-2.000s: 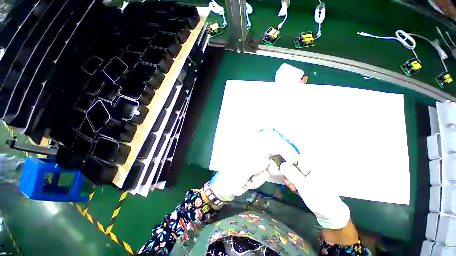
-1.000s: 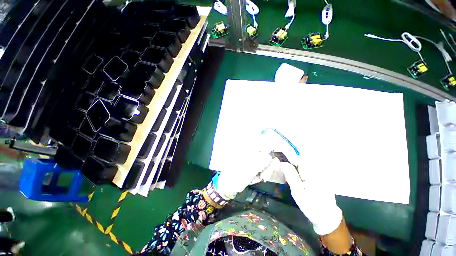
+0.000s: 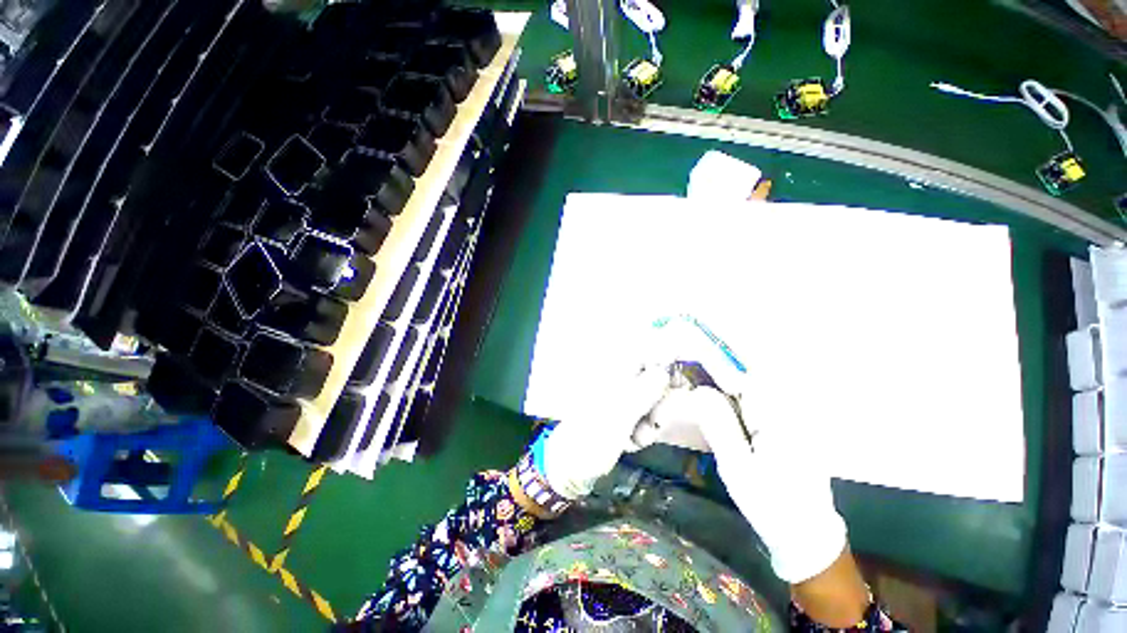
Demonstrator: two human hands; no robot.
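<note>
My left hand (image 3: 606,427), in a white glove with a blue band at the cuff, is at the lower left part of the white work sheet (image 3: 890,334). My right hand (image 3: 711,414), also in a white glove, meets it from the right. A small dark item (image 3: 682,376) shows between the fingers of both hands; glare hides its shape. A thin blue strip (image 3: 711,340) shows just above the fingers. The white gloves blend into the bright sheet, so the finger outlines are hard to tell.
Stacked black trays (image 3: 284,235) lean at left over a tan board (image 3: 414,235). A green belt behind a metal rail (image 3: 865,144) carries several corded boards (image 3: 806,98). White trays (image 3: 1094,427) stand at right. A white block (image 3: 723,177) sits at the sheet's top edge. A blue stool (image 3: 155,467) is lower left.
The corded boards on the belt have moved to the right. Both hands stay together at the same place with small finger and wrist shifts. The view has shifted slightly.
</note>
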